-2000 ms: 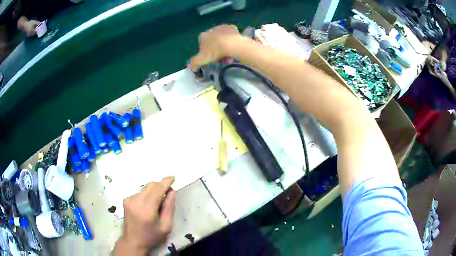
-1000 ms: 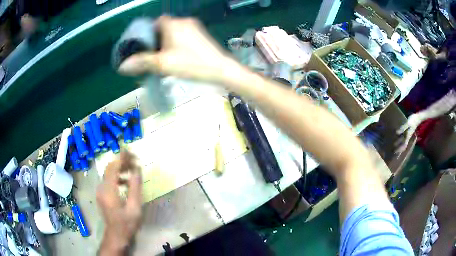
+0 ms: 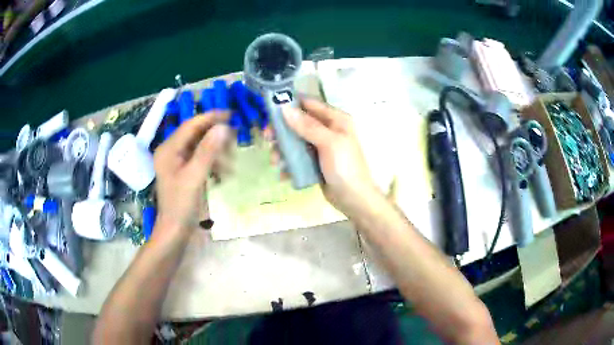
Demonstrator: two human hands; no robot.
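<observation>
A grey fan housing (image 3: pixel 296 151) is held upright over the sheet, its round hollow head at the top and a dark switch plate with light marks just below it. My right hand (image 3: pixel 330 138) is closed around its handle. My left hand (image 3: pixel 192 158) is to the left of the handle, blurred, with fingers apart and curled; nothing shows in it. The black electric screwdriver (image 3: pixel 450 189) lies to the right on the bench with its cord curving beside it.
Blue cells (image 3: pixel 219 98) lie behind my left hand. White fan units (image 3: pixel 94 219) and grey parts are piled at left. Grey fan housings (image 3: pixel 522 202) lie right of the screwdriver. A box of green circuit boards (image 3: pixel 575 151) and a pink block (image 3: pixel 498 71) are at right.
My right hand has brought the grey housing from the far side of the bench to the middle. My left hand has risen towards it. The view has turned to the right.
</observation>
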